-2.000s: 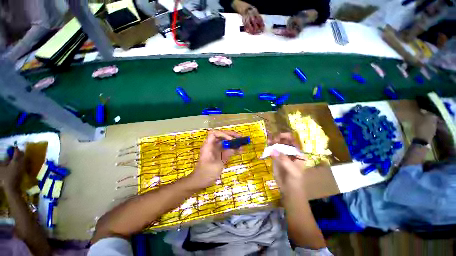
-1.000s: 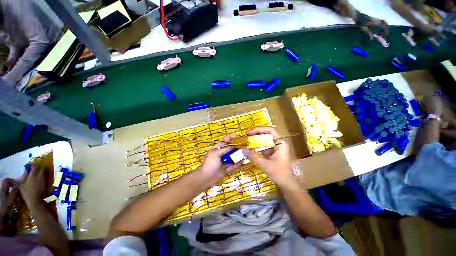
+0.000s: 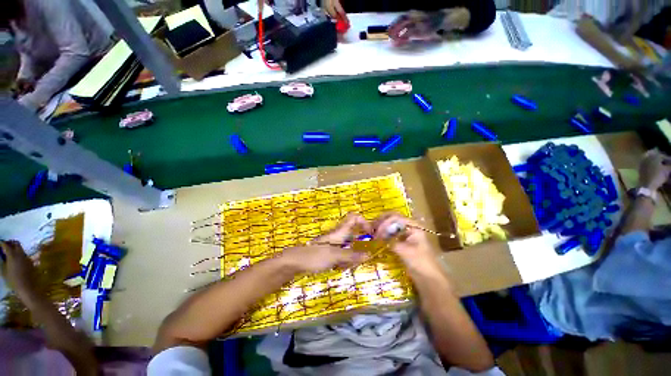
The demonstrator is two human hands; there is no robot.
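An amber taped panel with dark red-black grid lines lies in front of me, thin lead wires sticking out at its left edge. My left hand and my right hand are close together over its right half. A blue battery cell shows only in small part between my fingers. My left fingers close around it. My right fingers pinch at its right side, where a small whitish piece or end shows. A thin wire extends right from my right hand. The cell's pad is mostly hidden by my fingers.
An open brown pad box of cream pieces stands right of the panel, beside a heap of blue cells. Blue cells and pink-wrapped parts lie on the green belt. A metal post stands left. Other workers sit around.
My hands have come together and closed over the cell. The white strip and cream-yellow pad seen between them earlier are hidden now. The pink parts have shifted along the belt.
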